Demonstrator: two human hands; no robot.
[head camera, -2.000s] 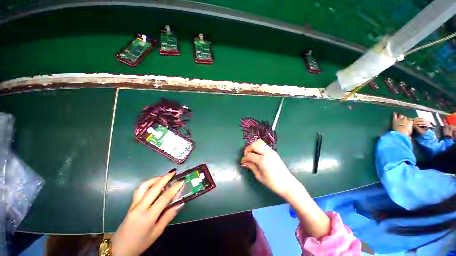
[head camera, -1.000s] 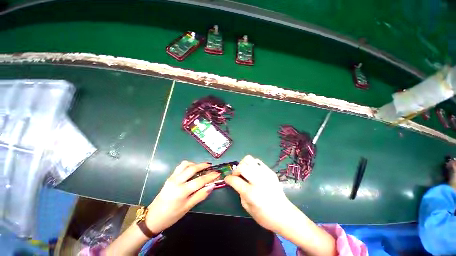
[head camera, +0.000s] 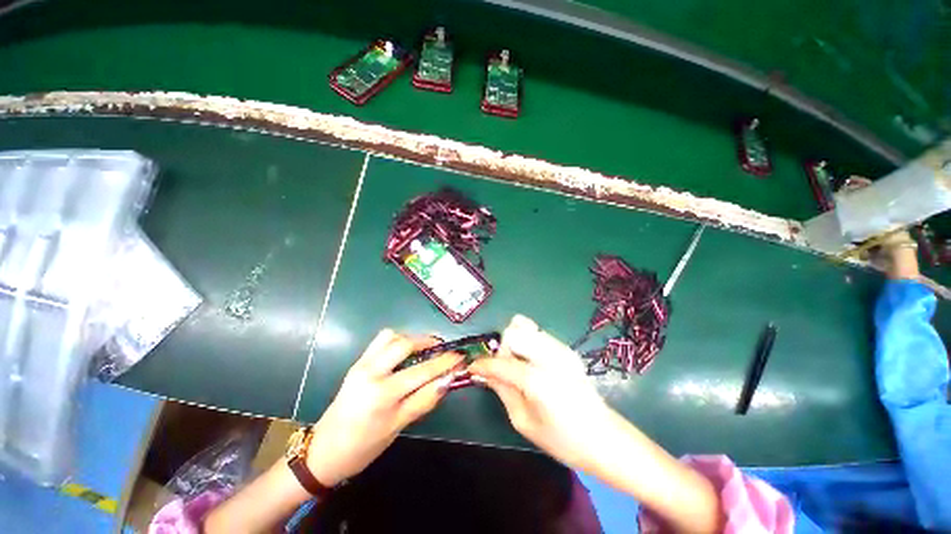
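A phone half-assembly (head camera: 480, 353) with a dark-red rim and green board is held near the bench's front edge, mostly covered by fingers. My left hand (head camera: 388, 394) grips its left side. My right hand (head camera: 534, 384) has its fingertips pressed at the phone's right end; whether they hold a small piece cannot be told. A resting phone unit (head camera: 450, 280) with a whiter face touches the left pile of dark-red side strips (head camera: 443, 217). The right pile of strips (head camera: 628, 313) lies loose to the right of my right hand.
Slim black tweezers (head camera: 757, 368) and a pale strip (head camera: 684, 259) lie at right. Clear trays (head camera: 63, 271) and tiny clear scraps (head camera: 242, 297) are at left. Several phones sit on the conveyor (head camera: 615, 78) beyond the worn ledge (head camera: 438, 156). A blue-sleeved person's arm (head camera: 909, 355) reaches in at far right.
My right hand has moved from the right pile to the phone in my left hand and stays there. The phone is drawn up between both hands. The other person's arm now reaches towards the ledge.
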